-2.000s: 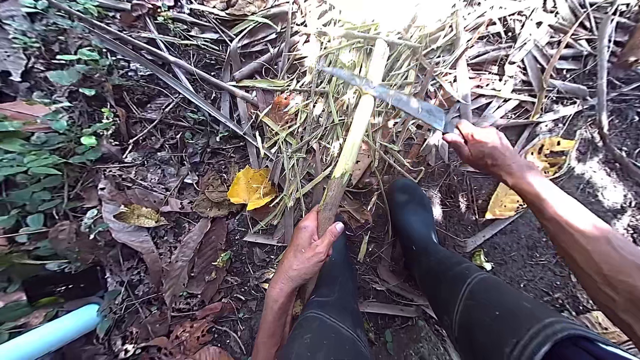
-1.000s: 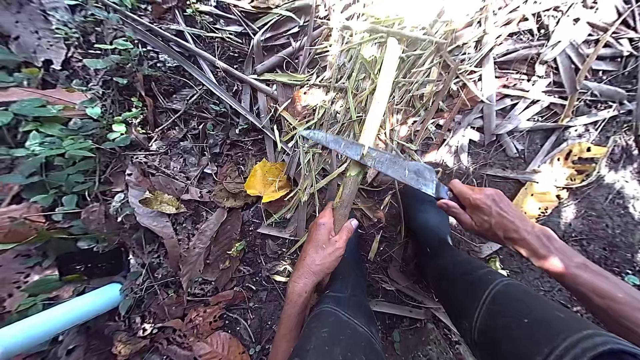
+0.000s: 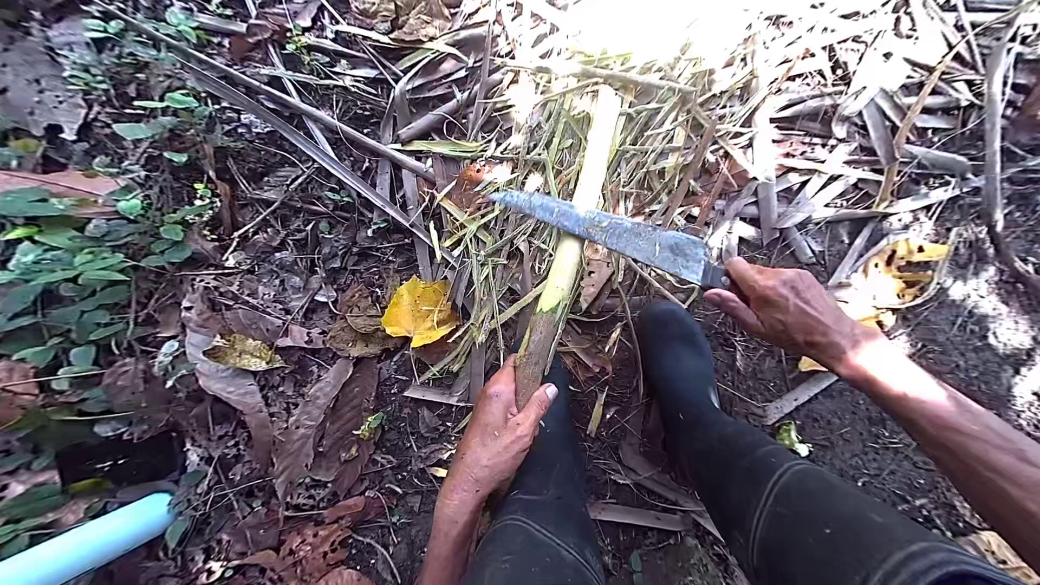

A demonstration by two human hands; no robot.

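Observation:
My left hand (image 3: 500,426) grips the lower, bark-covered end of a wooden stick (image 3: 565,272), which slants up and away from me. Its upper part is bare and pale, with a patch of green at the edge of the bark. In my right hand (image 3: 784,313) is the dark handle of a machete (image 3: 617,236). The worn grey blade lies across the peeled part of the stick, its tip pointing left; whether it touches the wood I cannot tell. Thin green and pale shavings (image 3: 496,268) cover the ground around the stick.
Two black rubber boots (image 3: 678,357) stand below the stick. A yellow leaf (image 3: 420,311) lies left of it, another (image 3: 898,276) at the right. A light-blue pipe (image 3: 89,540) is at the lower left, green plants (image 3: 73,268) above it. Dry palm fronds and twigs spread over the upper ground.
The machete blade was lower on the stick, near the edge of the bark, one second ago; now it crosses higher up. My left hand keeps its hold on the stick.

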